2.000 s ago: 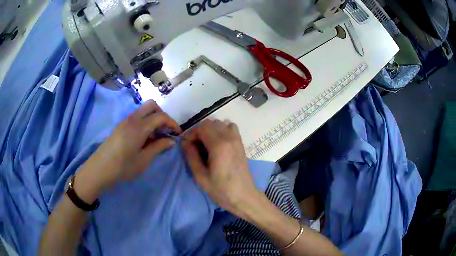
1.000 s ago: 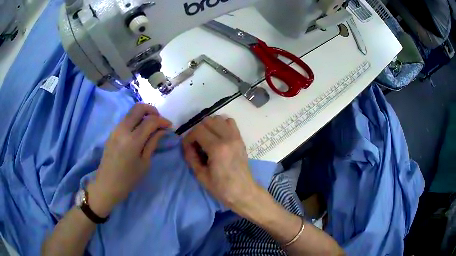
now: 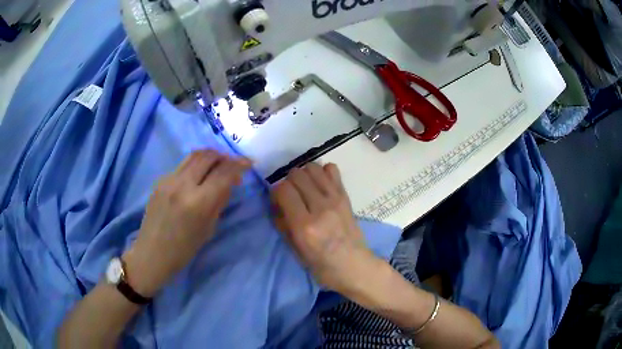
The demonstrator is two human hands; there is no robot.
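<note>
The light-blue garment (image 3: 225, 272) covers the left of the table and spills over the front. Its folded edge (image 3: 254, 172) runs from the lit presser foot (image 3: 217, 123) down between my hands. My left hand (image 3: 194, 201) is bare, with a watch on the wrist, and pinches the cloth below the needle, fingertips near the folded edge. My right hand (image 3: 317, 221) is bare, with a bracelet, and grips the same edge nearer the table's front. The fingertips of both hands are partly hidden by cloth and blur.
The sewing machine head (image 3: 198, 41) is above the cloth. Right of the needle are a jointed silver arm (image 3: 341, 99) and red-handled shears (image 3: 419, 102). A table ruler (image 3: 450, 160) follows the front edge. Small silver snips (image 3: 511, 68) lie far right. Another blue heap (image 3: 511, 252) hangs at right.
The view has shifted, so the machine and table appear further right. The cloth edge between my hands now looks straighter and runs in line towards the presser foot. Both hands still hold cloth.
</note>
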